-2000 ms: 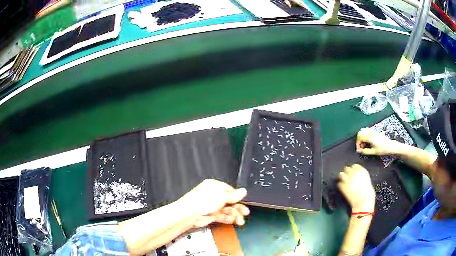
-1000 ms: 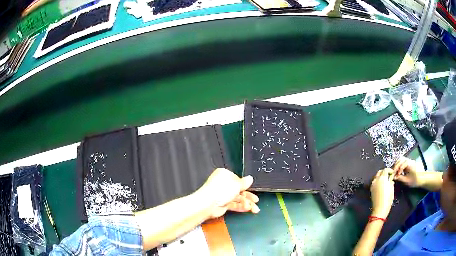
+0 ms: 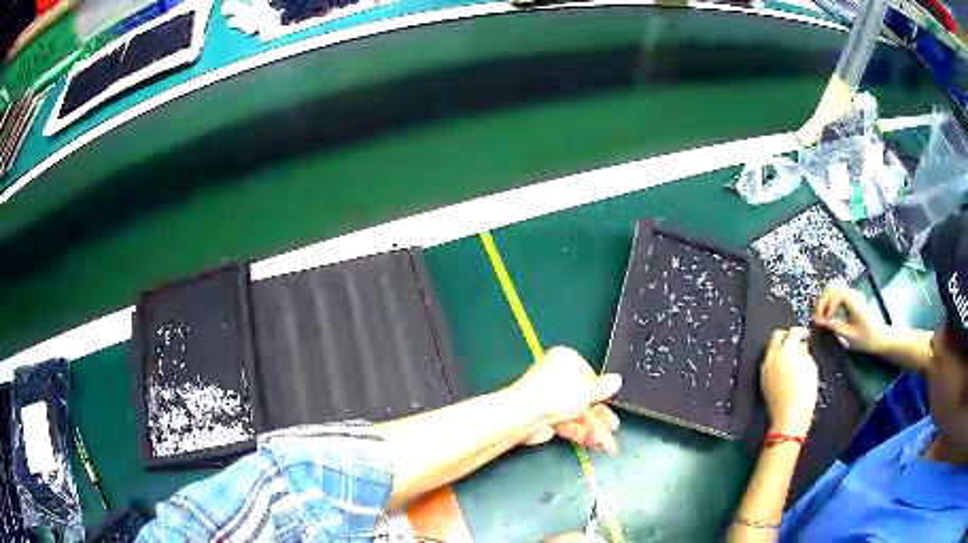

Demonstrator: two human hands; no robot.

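A shallow black tray (image 3: 685, 318) with many tiny silvery-white pins scattered over it lies tilted at centre right. My left hand (image 3: 573, 401), bare with a plaid sleeve, reaches in from the lower left. Its thumb and fingers are at the tray's lower left corner and appear to grip it; the fingertips' hold under the edge is hidden. A small piece of skin at the bottom edge (image 3: 573, 538) appears to be my right hand, almost wholly cut off, so its grip cannot be seen.
At left stand a black tray heaped with white pins (image 3: 196, 417), a ribbed black tray (image 3: 345, 334) and a bagged dark bundle (image 3: 40, 440). Yellow tape (image 3: 512, 292) crosses the green bench. Another person's hands (image 3: 791, 373) work over trays at right. A green conveyor (image 3: 425, 138) runs behind.
My left hand and the black tray have moved right together, towards the other person's trays, and the tray has turned clockwise. More yellow tape is uncovered. The camera view has shifted.
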